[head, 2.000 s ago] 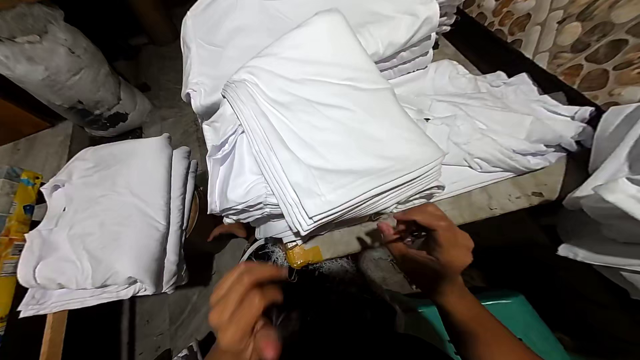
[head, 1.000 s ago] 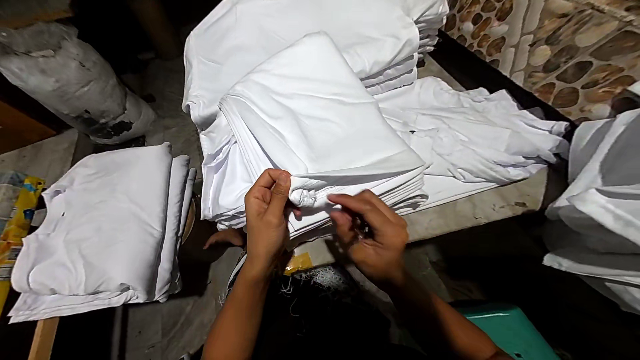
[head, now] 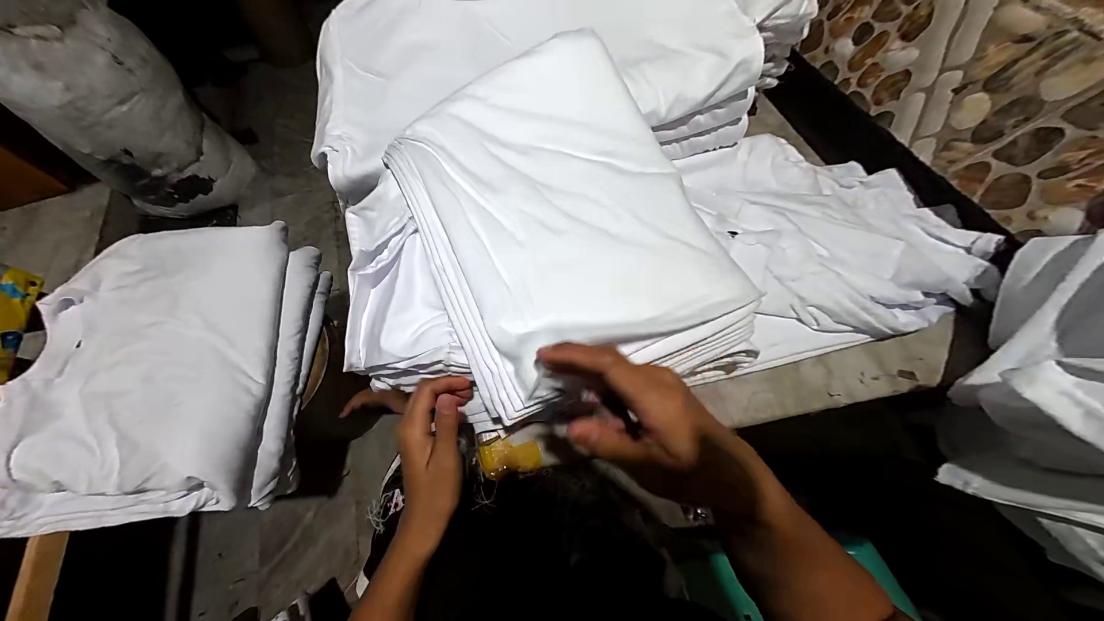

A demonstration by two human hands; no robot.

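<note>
A stack of folded white fabric pieces point(head: 561, 207) lies on top of more white shirts, its near corner between my hands. My left hand point(head: 435, 431) is at the left of that corner, thumb and forefinger raised beside the layered edges; whether it pinches fabric cannot be told. Over the corner's right side is my right hand point(head: 638, 414), fingers curled around a small dark object that is blurred and partly hidden. Yellow tape point(head: 511, 455) shows on the table edge just below the corner.
Folded white shirts point(head: 164, 362) are stacked at the left, near a bulky wrapped roll point(head: 121, 103). Loose white shirts point(head: 828, 233) spread along the stone tabletop point(head: 845, 379) at right. White cloth point(head: 1044, 371) hangs at far right. A green plastic object point(head: 871, 569) stands below.
One second ago both hands were lifting the near edge of the top piece; that edge now lies lower, and my left hand has moved down and left to the corner of the stack.
</note>
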